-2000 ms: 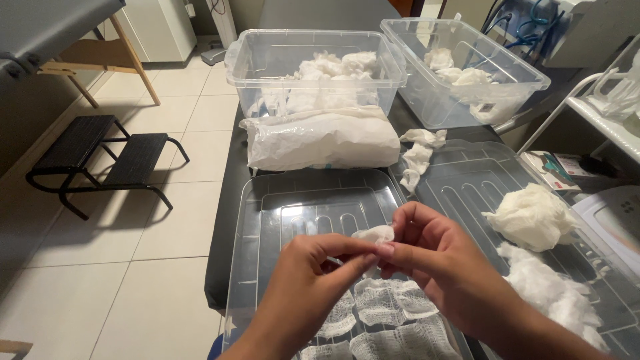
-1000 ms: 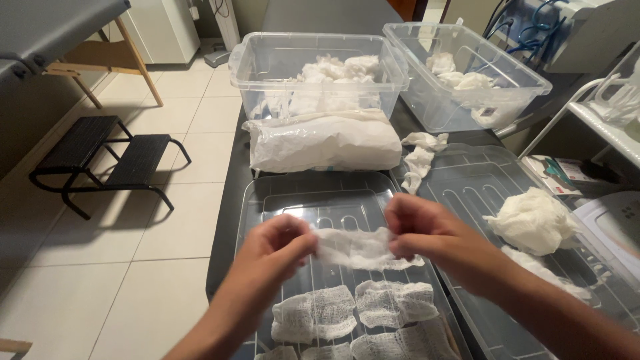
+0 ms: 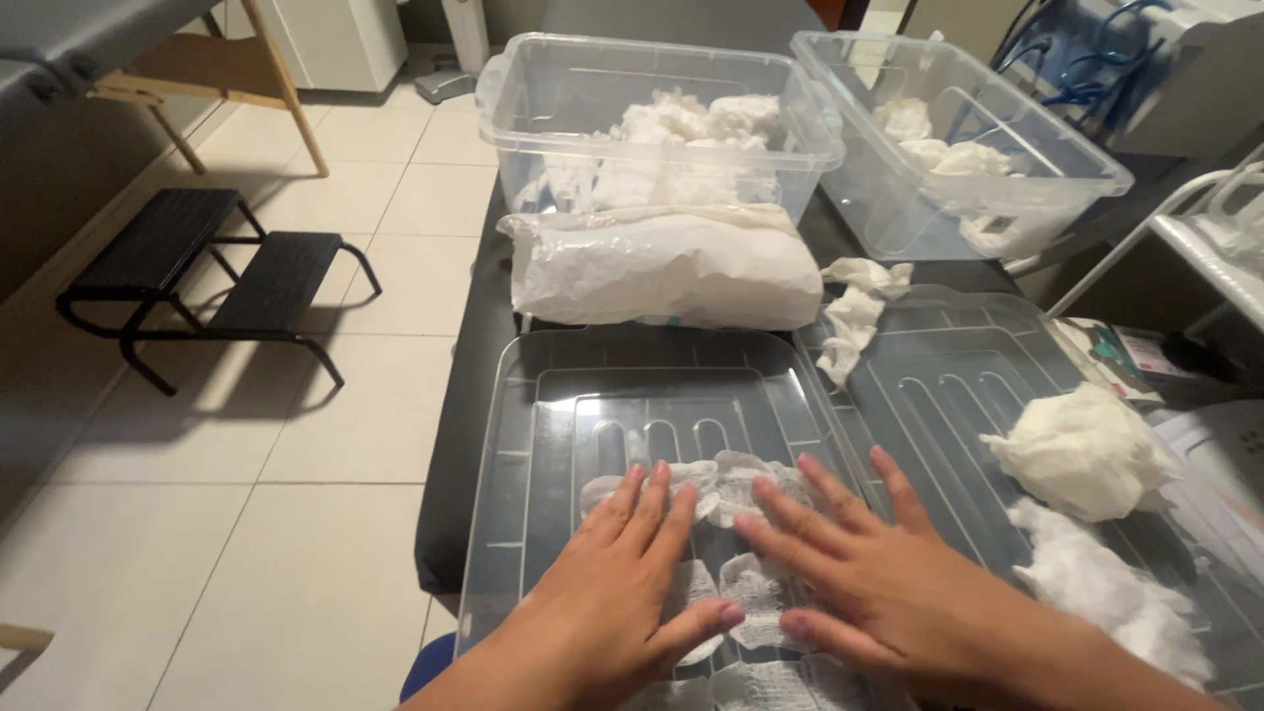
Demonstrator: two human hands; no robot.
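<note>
Both my left hand (image 3: 622,583) and my right hand (image 3: 869,573) lie flat, fingers spread, on pieces of white gauze over a clear plastic lid (image 3: 513,464). Under the fingertips are two adjoining gauze pieces (image 3: 726,484). Nearer me, more folded gauze pieces (image 3: 755,602) lie on the lid, partly hidden by my hands. A second clear lid (image 3: 918,346) to the right bears a cream wad of gauze (image 3: 1081,449) and a white heap of gauze (image 3: 1111,592). A crumpled gauze strip (image 3: 851,321) lies at its far left edge.
A plastic-wrapped white roll (image 3: 662,267) lies beyond the lid. Behind it stand a clear bin (image 3: 662,148) and another clear bin (image 3: 1066,158), both holding white gauze. A black two-step stool (image 3: 207,267) is on the tiled floor at left. A white metal rack (image 3: 1185,232) stands at right.
My hands have lowered a stretched gauze piece onto the lid and no longer grip it. Their fingers are now spread flat over the far gauze pieces.
</note>
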